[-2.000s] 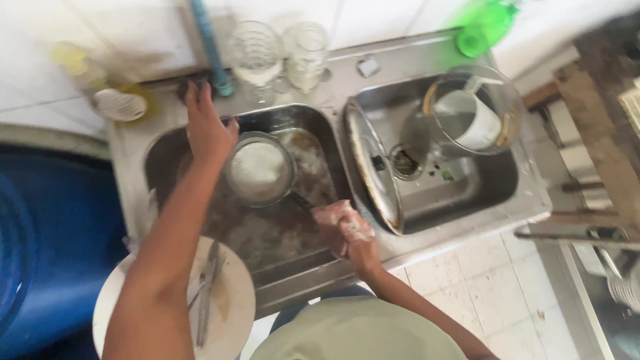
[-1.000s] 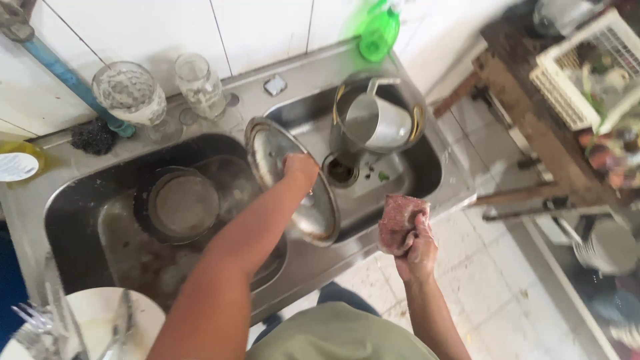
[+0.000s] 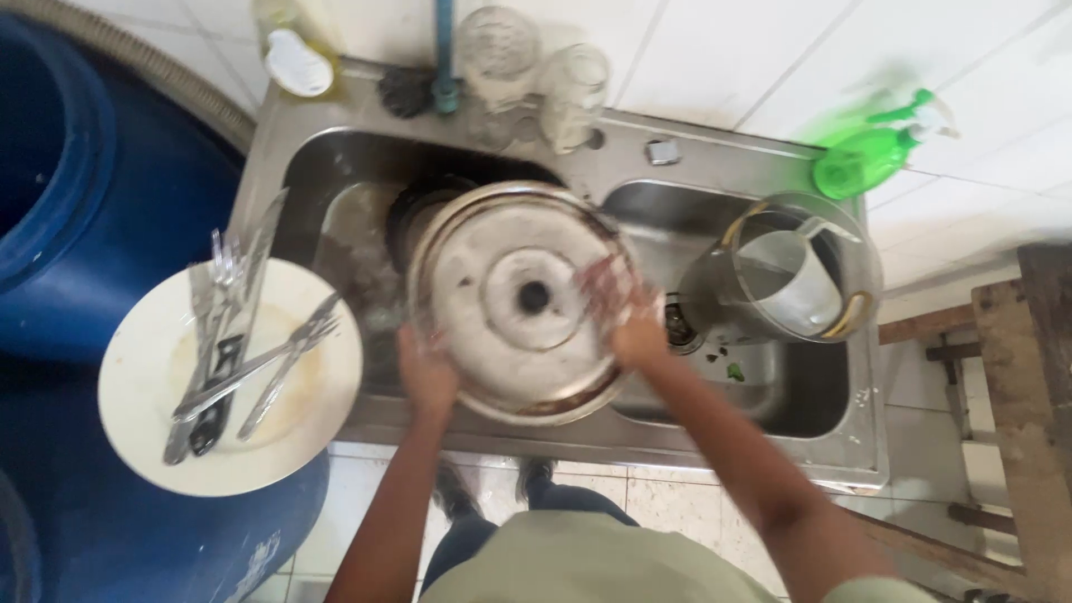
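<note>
A round metal pot lid [image 3: 469, 335] with a dark knob is held over the left basin of the steel double sink, reaching over the divider. My left hand [image 3: 429, 368] grips its lower left rim, the thumb on the face. Against the right part of the lid, my right hand [image 3: 635, 322] presses a reddish, soapy cloth or scrubber [image 3: 605, 285]; it is blurred. Behind the lid, a dark round pan [image 3: 406, 219] sits partly hidden in the left basin. A large pot [image 3: 712, 280] with a metal jug [image 3: 791, 285] inside stands tilted in the right basin.
A white plate [image 3: 138, 377] with knives and forks lies at the left above blue barrels [image 3: 159, 167]. Glasses [image 3: 501, 54], a dark scouring pad [image 3: 404, 90] and a green spray bottle [image 3: 867, 161] line the sink's back ledge. A wooden table [image 3: 1017, 419] stands right.
The lid, leaning by the divider in the earlier frames, is now held up over the left basin. My right hand has brought the reddish cloth from the sink's front right onto it. The view has shifted.
</note>
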